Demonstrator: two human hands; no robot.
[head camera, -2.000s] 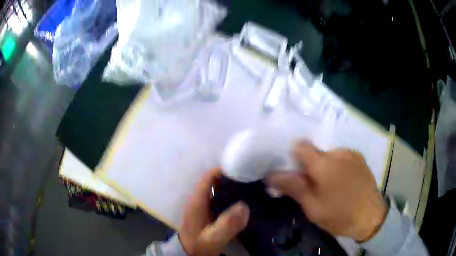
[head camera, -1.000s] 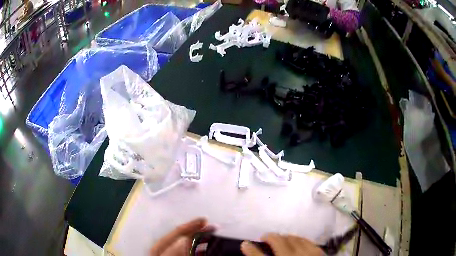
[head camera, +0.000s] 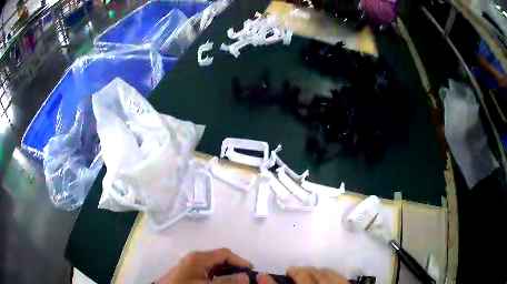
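A black housing (head camera: 253, 275) lies at the bottom edge, mostly cut off and covered by the hands. My left hand (head camera: 207, 266) is curled round its left end, fingers on top. My right hand (head camera: 311, 276) rests on it further right, with only the fingers in view. A small dark part (head camera: 364, 279) shows just right of my right hand at the bottom edge. The underside of the housing and what the fingertips do are hidden.
White plastic brackets (head camera: 278, 186) lie along the board's (head camera: 233, 236) far edge. A white squeeze bag (head camera: 362, 213) and a black-handled tool (head camera: 410, 262) lie right. A milky plastic bag (head camera: 142, 158) stands left, beside a blue bin (head camera: 61, 105). Black brackets (head camera: 361, 111) are piled beyond.
The white squeeze bag was at the hands at first and now lies at the right. Since one second ago, my left hand has curled further over the black housing. The view has shifted slightly.
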